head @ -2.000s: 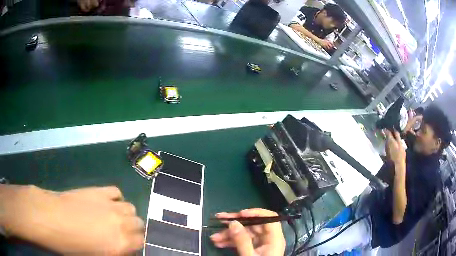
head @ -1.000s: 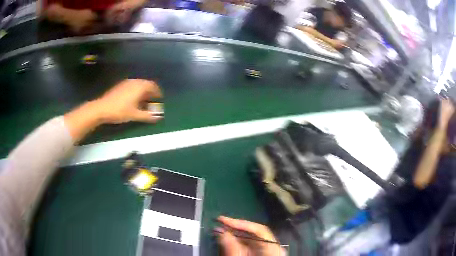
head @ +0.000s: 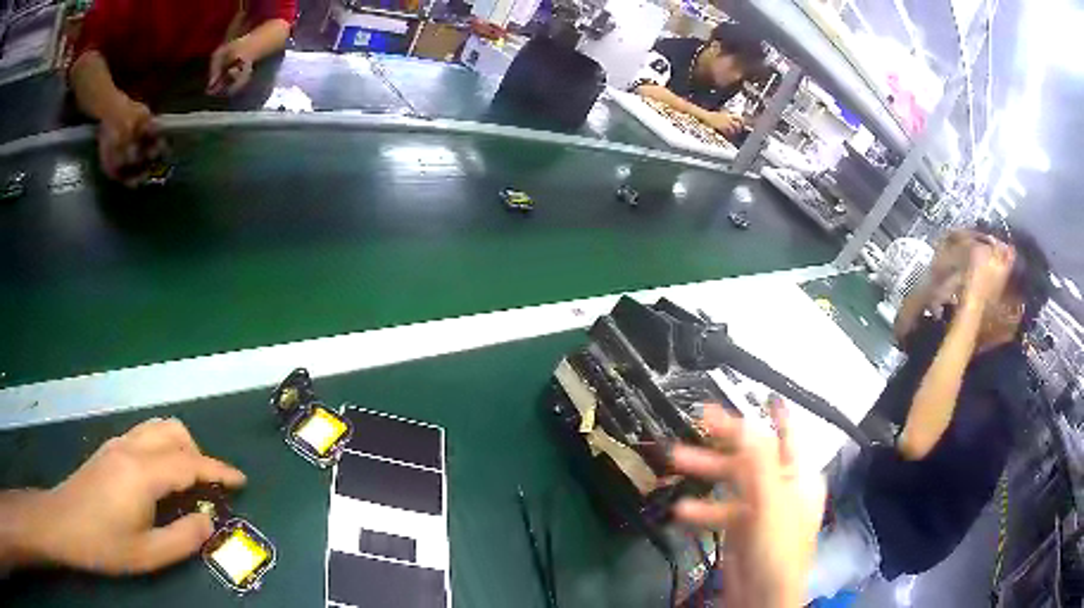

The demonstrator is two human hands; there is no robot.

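My left hand (head: 125,499) is at the lower left, with thumb and forefinger around the dark part of an opened watch unit (head: 238,555), its yellow-white inside facing up. A second opened watch unit (head: 319,434) lies at the upper left corner of the adhesive sheet (head: 386,511). The sheet has large black rectangles and a white area with one small black piece (head: 388,545). Dark tweezers (head: 537,549) lie right of the sheet. My right hand (head: 761,505) is blurred, raised and empty, its fingers spread in front of the taped black box.
The taped black box (head: 636,398) stands right of the tweezers, with cables below and white paper (head: 820,344) beyond. A white rail (head: 476,330) separates the bench from the green belt (head: 357,261), which carries several units. A person in red reaches onto the belt; another sits at right.
My left hand has come back from the belt to the bench with a second watch unit. My right hand has let go of the tweezers, moved right and opened.
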